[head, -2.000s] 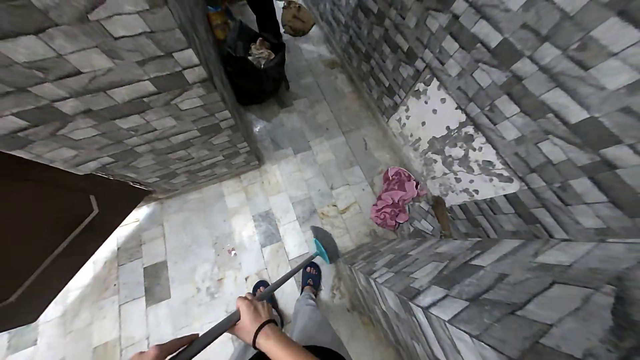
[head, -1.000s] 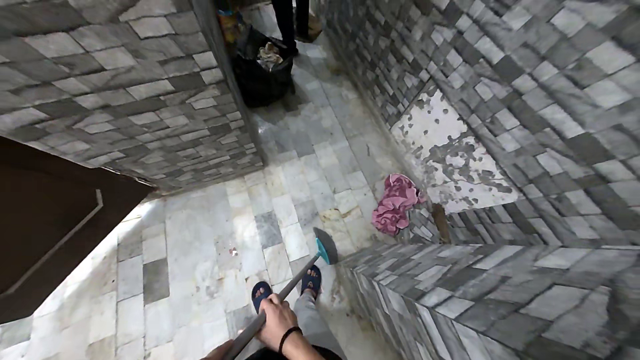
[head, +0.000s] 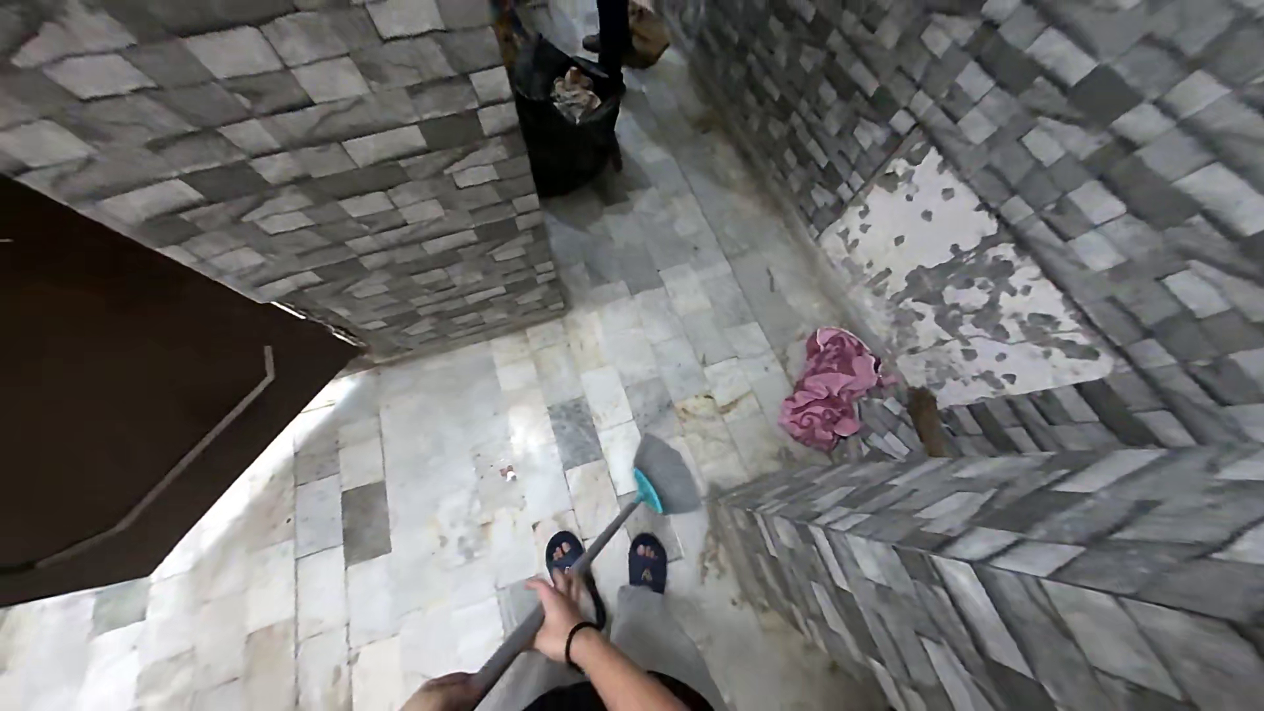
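A broom with a grey handle (head: 610, 533) and a teal head (head: 648, 491) slants across the lower middle, its grey bristles resting on the tiled floor near a wall corner. My right hand (head: 561, 617), with a black band at the wrist, is around the middle of the handle, its thumb lying along the top. Lower down, my left hand (head: 444, 691) holds the handle near its upper end, partly cut off by the frame's bottom edge. Both of my feet, in dark blue sandals (head: 648, 563), stand just behind the broom head. A small light scrap (head: 509, 474) lies on the floor left of it.
A crumpled pink cloth (head: 831, 390) lies by the right wall, next to a brown object (head: 926, 420). Up the passage stand a filled black bin bag (head: 563, 128) and a person's dark-clothed leg (head: 612, 39), near a brown bag (head: 647, 35). A dark brown door (head: 138, 395) is at left.
The person's dark legs by the bin bag have shifted between frames. My hands stay on the handle. The broom head remains at about the same floor spot.
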